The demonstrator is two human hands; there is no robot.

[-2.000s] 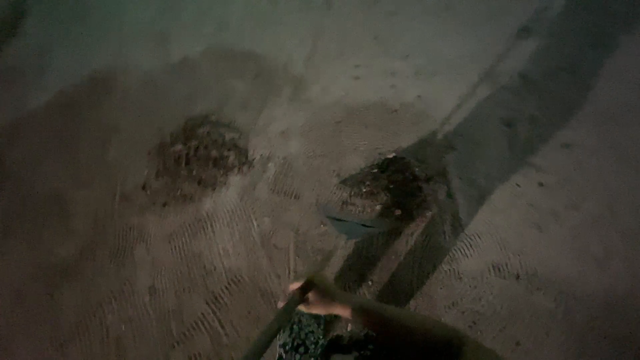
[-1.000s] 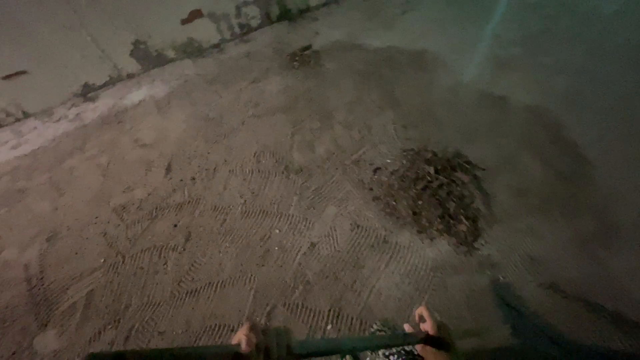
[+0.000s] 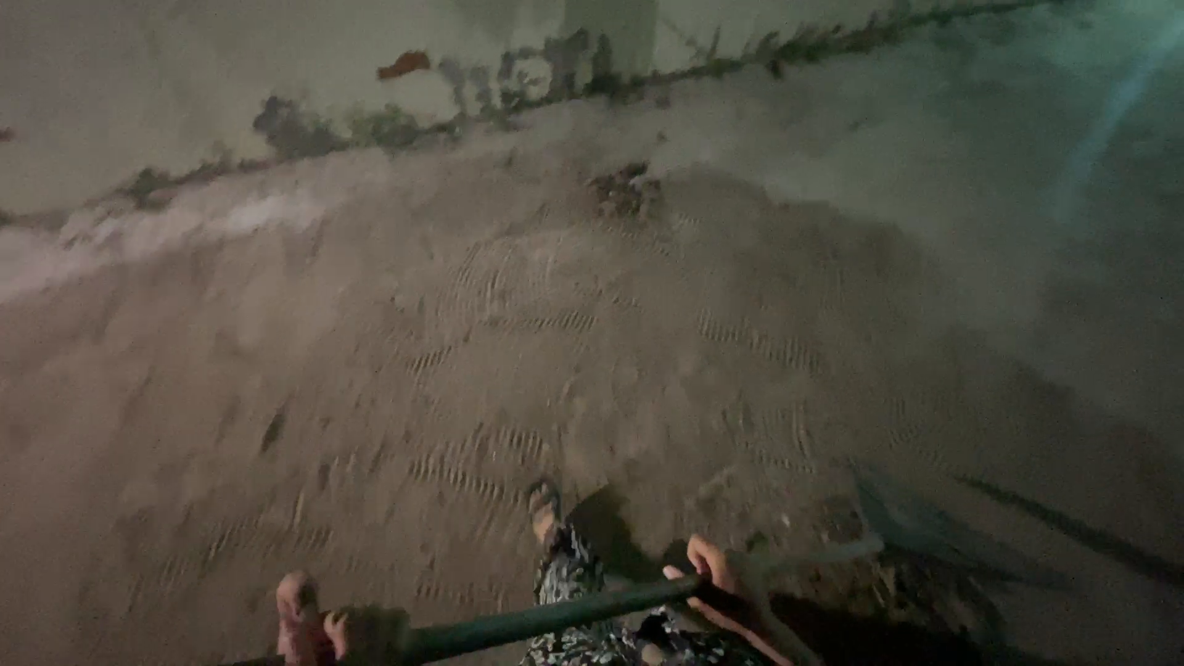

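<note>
A long dark green handle [image 3: 555, 614] runs across the bottom of the head view. My left hand [image 3: 310, 622] is closed around its left part, and my right hand [image 3: 720, 587] grips it farther right. Beyond my right hand the handle looks paler and blurred, leading to a wide blue-grey blade [image 3: 934, 527], whose exact kind I cannot tell. A pile of dry leaves or debris [image 3: 911, 592] lies beside the blade at the lower right, partly in shadow. A smaller debris pile [image 3: 626, 190] sits on the ground at the upper middle.
Dusty ground [image 3: 592, 370] carries many ribbed marks. A pale wall [image 3: 185, 83] with dark markings and a reddish patch [image 3: 403, 65] stands at the back, with low plants [image 3: 384, 127] along its base. My foot [image 3: 544, 513] and patterned trouser leg [image 3: 566, 569] show below.
The view has shifted, with more of the wall in it. The blue-grey blade has come into sight at the lower right, beside the larger pile. Both hands stay on the handle.
</note>
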